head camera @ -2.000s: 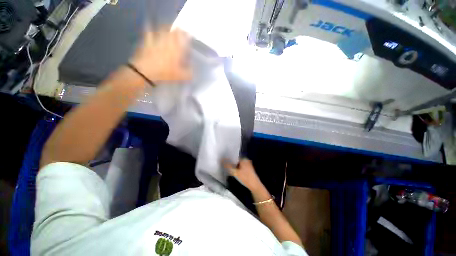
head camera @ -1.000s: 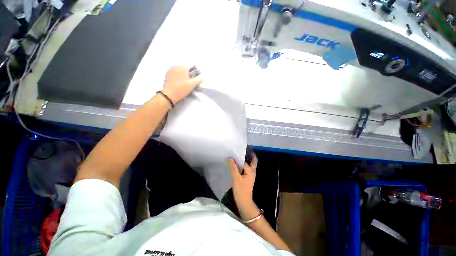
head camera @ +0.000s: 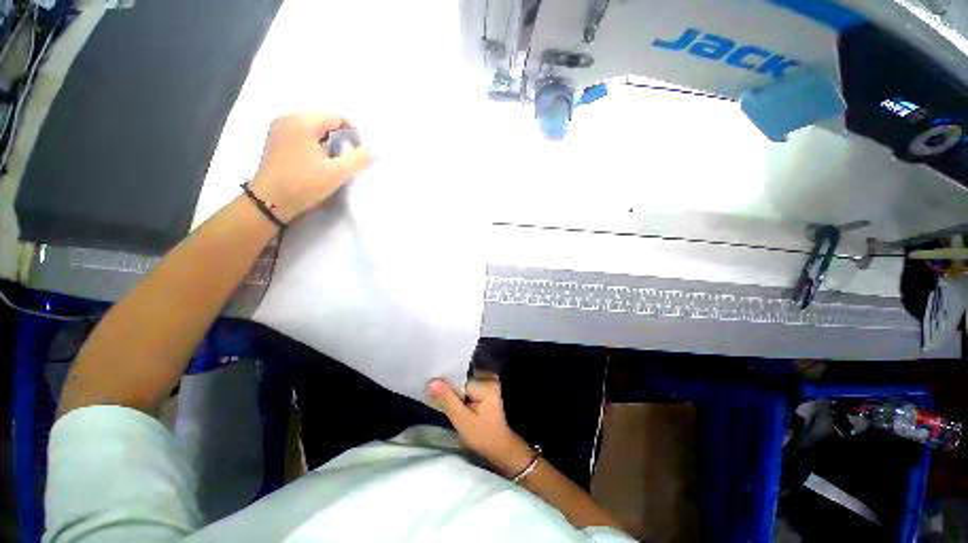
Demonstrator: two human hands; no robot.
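Observation:
A light cut panel [head camera: 372,286] lies over the table's front edge and hangs toward my lap. My left hand [head camera: 308,159] grips its upper left part, with a bit of grey showing between thumb and fingers. My right hand [head camera: 476,408] pinches its lower right corner below the table edge, thumb on top. A dark cut panel [head camera: 127,117] lies flat on the table at the left. The panel's upper part merges with the glare on the white table, so its far edge cannot be told.
The sewing machine [head camera: 701,64] stands at the upper right, its needle area [head camera: 520,85] beyond the panel. A ruler strip [head camera: 637,302] runs along the front edge. A small metal clamp [head camera: 817,265] sits at the right. A blue crate [head camera: 780,456] with a bottle [head camera: 913,422] is below right.
The panel is spread flatter and smoother than before. My left hand has moved left in view, and my right hand has moved lower and left. The view has shifted closer to the table.

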